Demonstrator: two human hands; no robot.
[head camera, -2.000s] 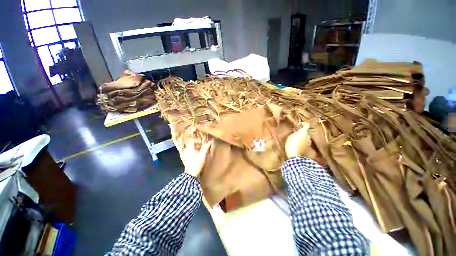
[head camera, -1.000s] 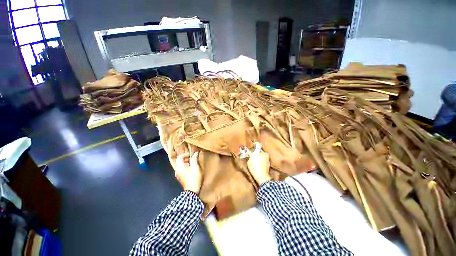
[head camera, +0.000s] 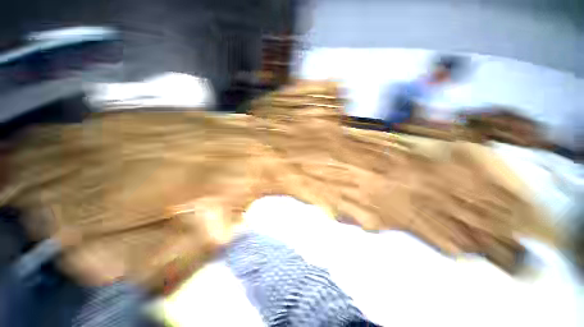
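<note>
The frame is heavily blurred. A brown handbag (head camera: 137, 239) lies at the near left of the table, at its edge. My right hand (head camera: 214, 225) is a pale blur at the bag's right side, with a checked sleeve behind it. Its fingers cannot be made out. My left hand is a blur at the lower left that merges with the bag; its checked sleeve shows at the bottom edge. Whether either hand grips the bag cannot be told.
Laid-out brown bags (head camera: 410, 185) run across the table to the right. A higher stack of bags (head camera: 307, 99) stands behind them. White sheet (head camera: 333, 255) covers the table. A person (head camera: 410, 99) in blue is at the back right. A white bundle (head camera: 150, 92) lies at the back left.
The view has swung sharply to the right and blurred. The worked bag and both hands now appear further left, and the person in blue has come more into view.
</note>
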